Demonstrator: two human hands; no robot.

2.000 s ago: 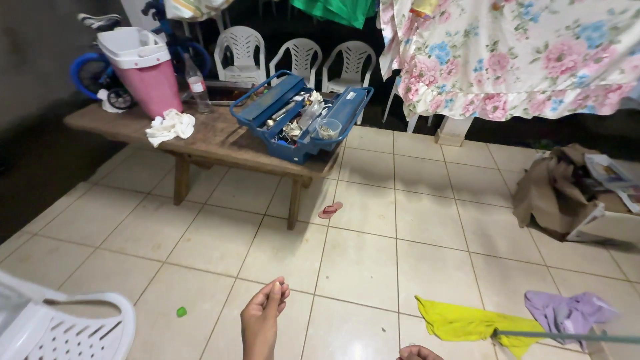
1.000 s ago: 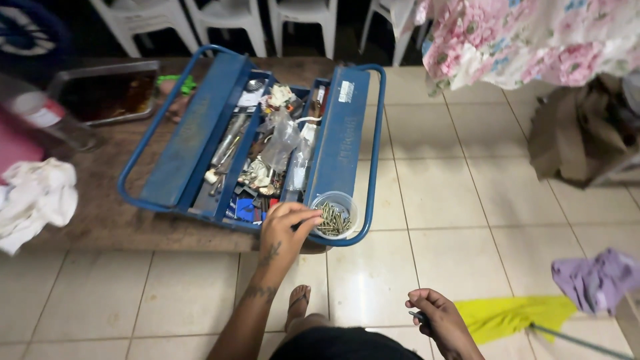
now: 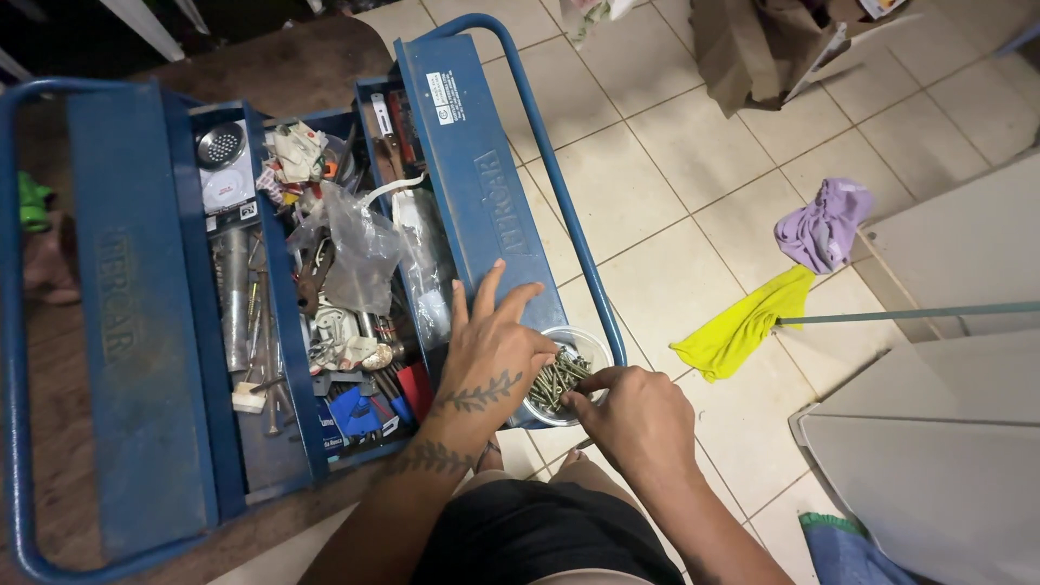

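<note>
A blue metal toolbox (image 3: 134, 325) lies spread on a wooden bench, its trays full of tools, plastic bags and hardware. On its right lid, at the near end, rests a round clear plastic tub of screws (image 3: 561, 382). My left hand (image 3: 496, 349) lies over the lid at the tub's left edge, fingers spread; whether its thumb holds anything is hidden. At the tub's right rim is my right hand (image 3: 638, 414), thumb and index finger bent together over the screws. Whether a screw is between them cannot be seen.
The wooden bench (image 3: 325, 57) runs under the toolbox. On the tiled floor lie a yellow cloth (image 3: 731, 333) at the end of a pole (image 3: 910, 313) and a purple cloth (image 3: 825, 223). A brown paper bag (image 3: 731, 57) stands farther back; white furniture (image 3: 934, 414) is at right.
The right hand has moved from beside the body to the tub. My left hand, at the tub's rim a second ago, now has its fingers spread over the lid. The view has moved closer to the toolbox.
</note>
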